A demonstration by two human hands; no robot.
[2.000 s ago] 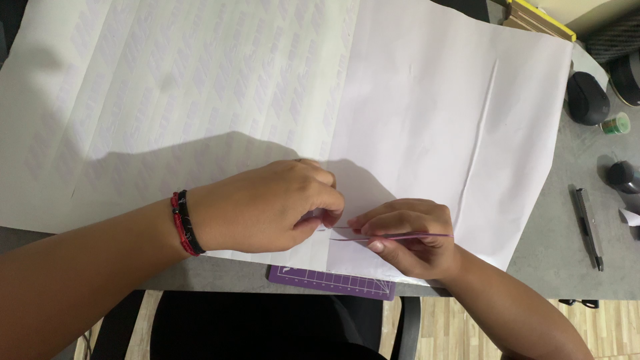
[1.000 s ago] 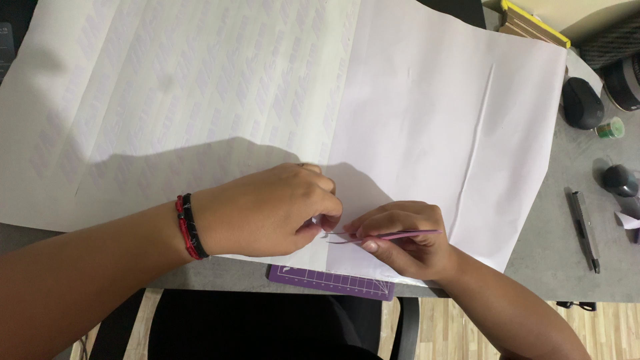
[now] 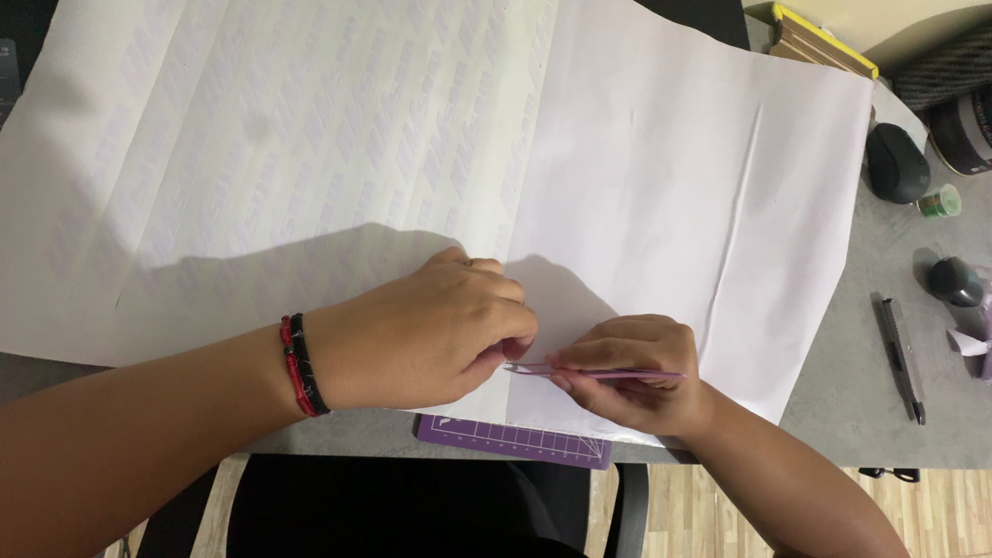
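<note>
My right hand (image 3: 635,372) grips pink tweezers (image 3: 620,373) between thumb and fingers, their tips pointing left. Close to the tips is my left hand (image 3: 465,333), its thumb and index finger bent together over the sheet; whether they pinch something small is hidden. Both hands rest near the lower edge of a large sheet of white backing paper (image 3: 635,194), which bears faint printed marks on its left part and a raised crease on its right. A purple cutting mat (image 3: 515,442) with a white grid sticks out from under that lower edge.
On the grey table (image 3: 876,395) to the right lie a utility knife (image 3: 901,360), a black computer mouse (image 3: 897,163), a small green-labelled container (image 3: 939,201) and a round black object (image 3: 955,281). A yellow-edged item (image 3: 825,43) stands at the back right. A chair (image 3: 632,504) is below the table edge.
</note>
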